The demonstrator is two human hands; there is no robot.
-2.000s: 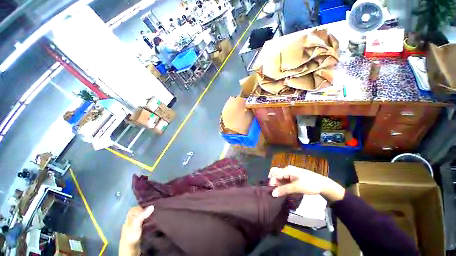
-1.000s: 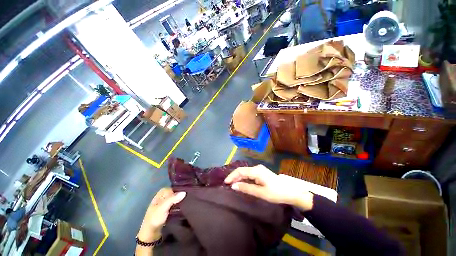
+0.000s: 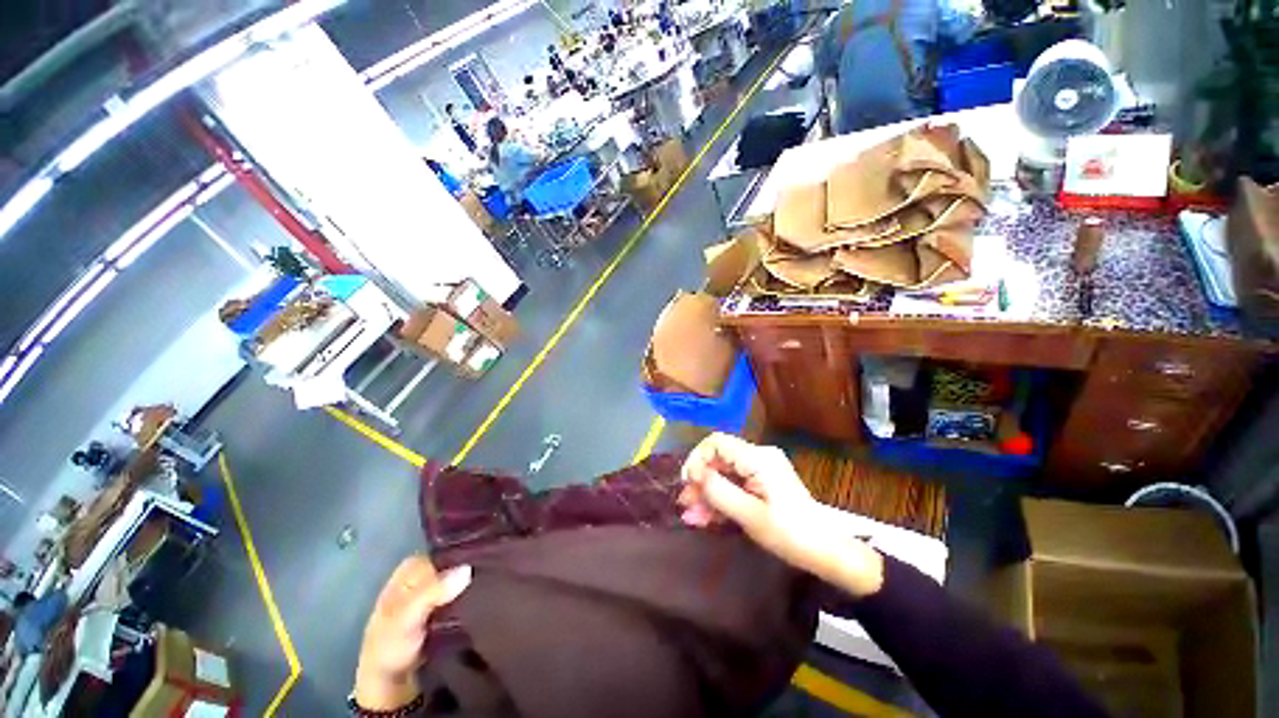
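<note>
A dark maroon cloth (image 3: 603, 617) with a checked part along its top edge is held up in front of me at the bottom centre. My left hand (image 3: 407, 617) grips its left side, thumb on the plain face, a dark beaded bracelet at the wrist. My right hand (image 3: 743, 498) is at the upper right of the cloth, fingers bent and pinching at its top edge. The lower part of the cloth is cut off by the picture's edge.
A wooden desk (image 3: 954, 337) at the right bears piled brown bags (image 3: 877, 211), a white fan (image 3: 1066, 96) and small tools. An open carton (image 3: 1136, 603) stands at the lower right, a blue bin (image 3: 701, 400) by the desk. A person (image 3: 877, 63) stands behind the desk.
The cloth's checked part, bunched a second ago, is spread wider to the left. My left hand has moved left and down; my right hand has moved slightly right and its fingers are more bent.
</note>
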